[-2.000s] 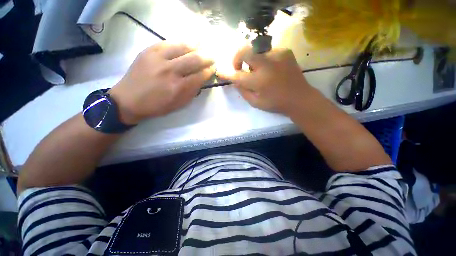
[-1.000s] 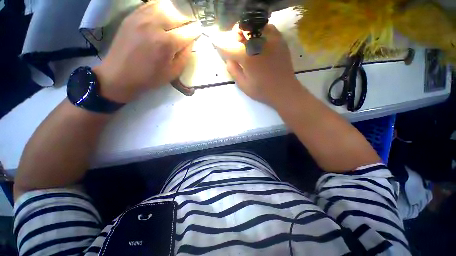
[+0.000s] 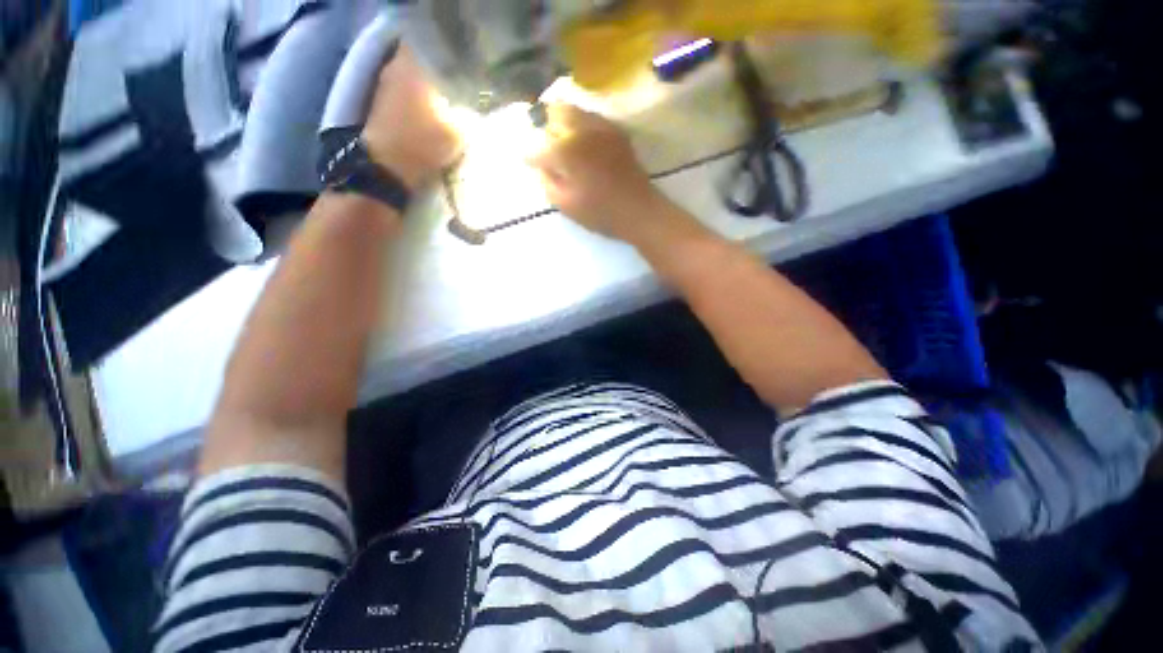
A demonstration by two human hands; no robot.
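Observation:
The sewing machine (image 3: pixel 491 45) is at the top of the view, with a bright lamp glare below it. My left hand (image 3: pixel 415 121), with a watch at the wrist, lies left of the glare. Its fingertips are lost behind the machine and glare. My right hand (image 3: pixel 589 168) is just right of the needle area with its fingers bent; whether it pinches anything is hidden by glare. Grey and black fabric (image 3: pixel 287 121) lies folded left of my left hand.
Black scissors (image 3: pixel 765 172) lie on the white table (image 3: pixel 510 287) to the right. A yellow fluffy bundle (image 3: pixel 765 23) and a small dark object with a pale stripe (image 3: pixel 682 58) are behind. More dark fabric (image 3: pixel 153 255) covers the table's left. A blue crate (image 3: pixel 912 300) is below right.
The view has turned and shifted, showing more fabric on the left. My left hand is now further behind the glare, its forearm more upright. My right hand stays beside the needle area.

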